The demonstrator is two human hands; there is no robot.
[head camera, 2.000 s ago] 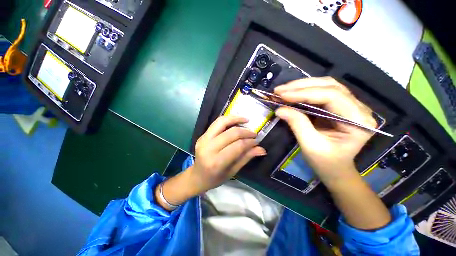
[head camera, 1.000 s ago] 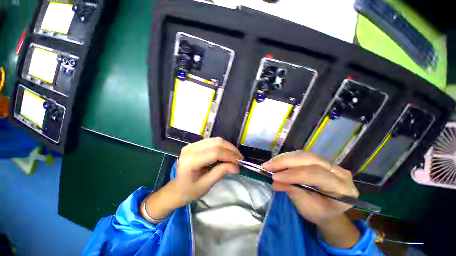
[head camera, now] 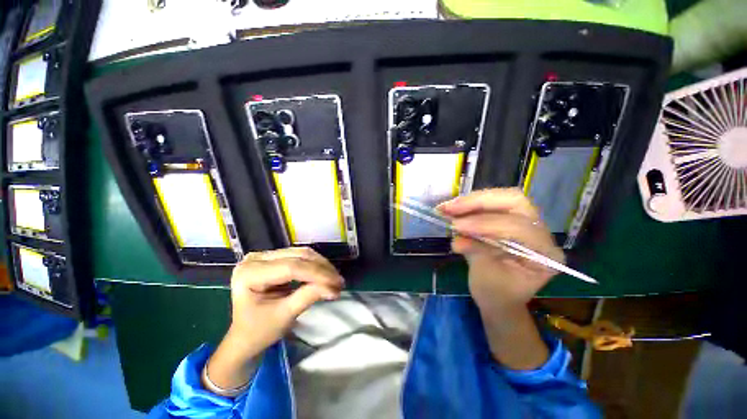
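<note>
My right hand (head camera: 501, 233) holds the tweezers (head camera: 532, 255) like a pen, tips pointing up-left over the battery of the third smartphone (head camera: 446, 114); whether they touch it I cannot tell. My left hand (head camera: 282, 288) is at the tray's front edge below the second phone (head camera: 315, 123), fingers curled; whether it pinches something small I cannot tell. The black foam tray (head camera: 370, 164) holds several open phones with black camera modules (head camera: 414, 114) at the upper end and yellow-edged batteries (head camera: 307, 200) below. The first phone (head camera: 187, 139) shows an orange flex cable (head camera: 182, 166).
A second filled tray (head camera: 75, 164) stands at the far left. A pink fan (head camera: 696, 155) is at the right. White paper (head camera: 344, 10) and a yellow-green mat (head camera: 565, 11) lie behind the tray. An orange item (head camera: 596, 332) is below the bench edge.
The view has turned and shifted right. My hands, close together a second ago, are now apart; the tweezers have moved up over the third phone. Earlier, they were at the first phone's cameras.
</note>
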